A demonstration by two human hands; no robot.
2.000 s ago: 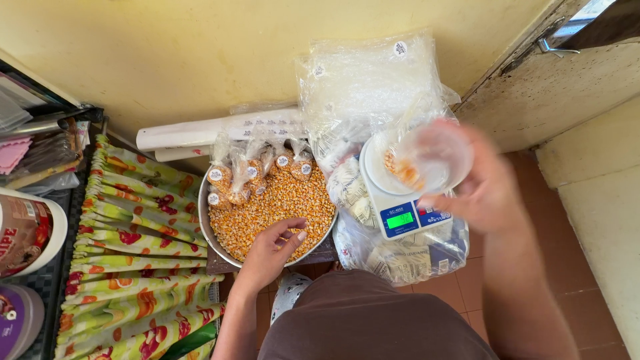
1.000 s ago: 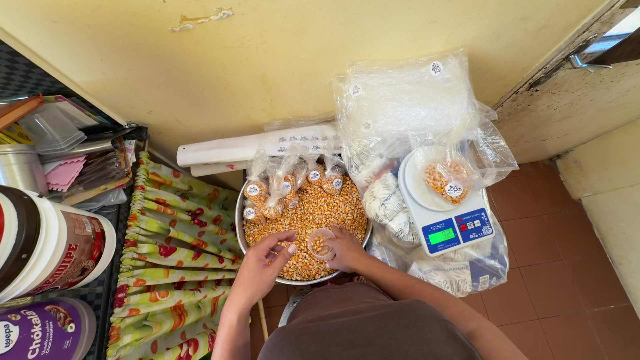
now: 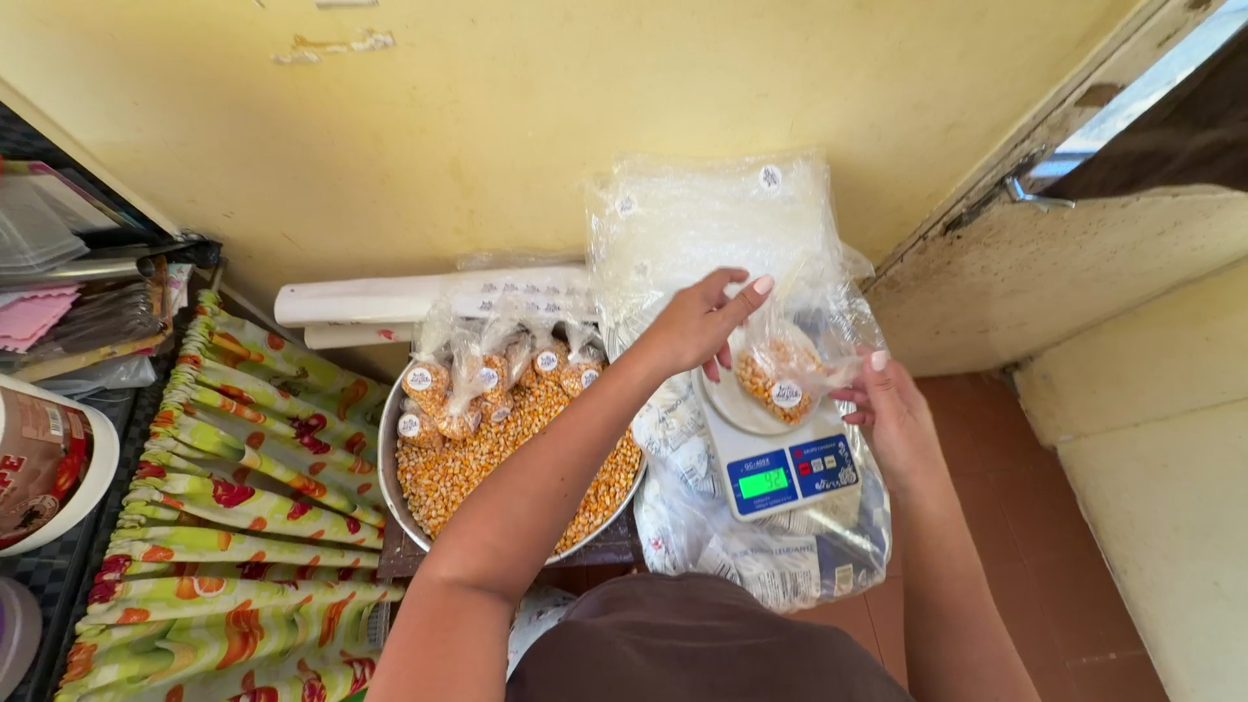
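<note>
A clear plastic bag of corn kernels (image 3: pixel 777 378), with a round label, lies on the plate of a white and blue kitchen scale (image 3: pixel 795 468) whose display is lit. My right hand (image 3: pixel 889 405) pinches the bag's loose plastic at its right side. Above the scale's left side is my left hand (image 3: pixel 710 317), fingers apart, near the bag's upper plastic; whether it touches is unclear. To the left, a round metal basin (image 3: pixel 386 458) holds loose corn kernels (image 3: pixel 468 487) and several filled, labelled bags (image 3: pixel 426 382). My left forearm hides part of the basin.
Behind the scale lies a stack of clear plastic bags (image 3: pixel 717 214). White rolls (image 3: pixel 390 300) lie along the wall behind the basin. Packed plastic bags (image 3: pixel 760 565) sit under the scale. A fruit-print curtain (image 3: pixel 234 507) and a brown-labelled tub (image 3: pixel 93 468) are at left.
Both hands have moved from the basin to the bag on the scale. The small clear cup seen at my right hand one second ago is no longer in that hand.
</note>
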